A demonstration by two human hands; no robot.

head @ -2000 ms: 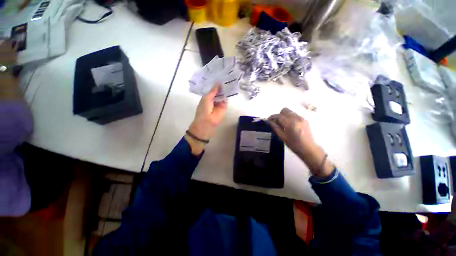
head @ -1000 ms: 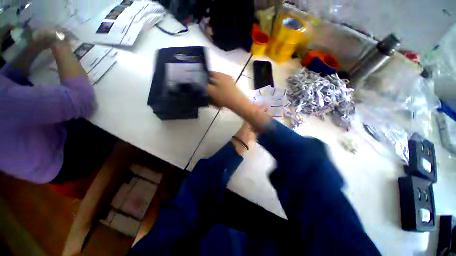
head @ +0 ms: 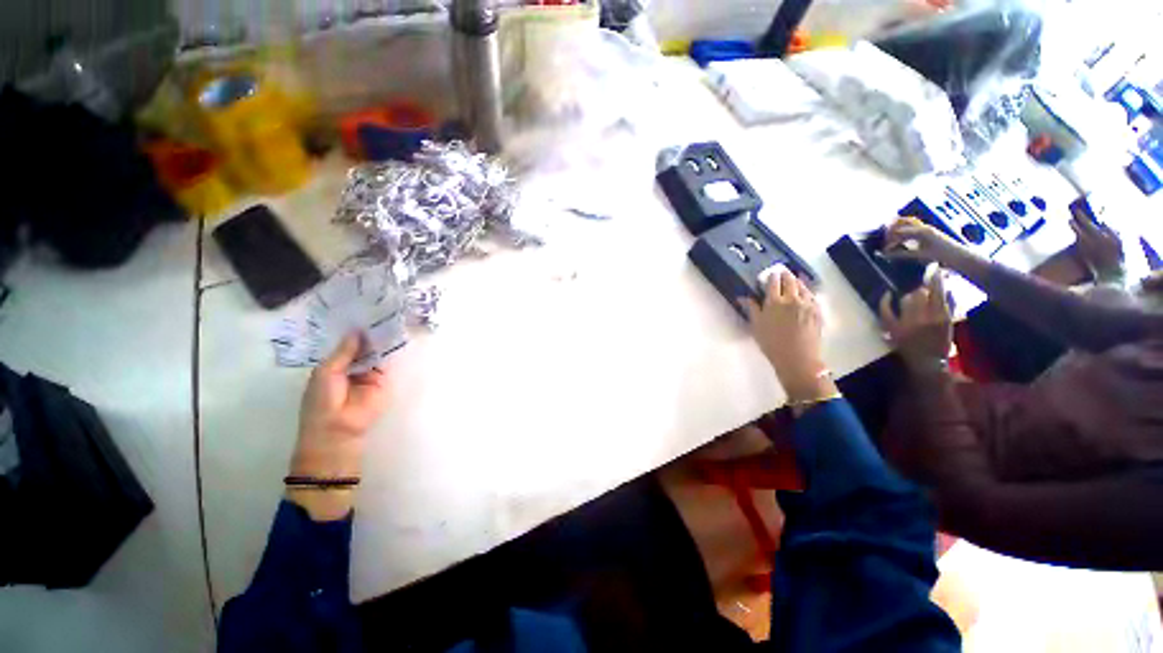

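My left hand holds a fan of white printed cards above the table, left of centre. My right hand is on the near edge of a black insert tray, which has two small holes and a white piece in its recess; the fingers partly hide the tray. Another black tray with a white piece touches it behind. The silvery pile of cables lies beyond the cards. A stack of black trays is cut off at the left edge.
A black phone lies left of the cables. Yellow tape rolls, an orange ring and a metal flask stand behind. At right, another person's hands work on a black tray. Plastic bags lie at right rear.
The view has swung right. My right hand has left the stacked trays at left and reached the tray at right. My left hand still holds the fanned cards.
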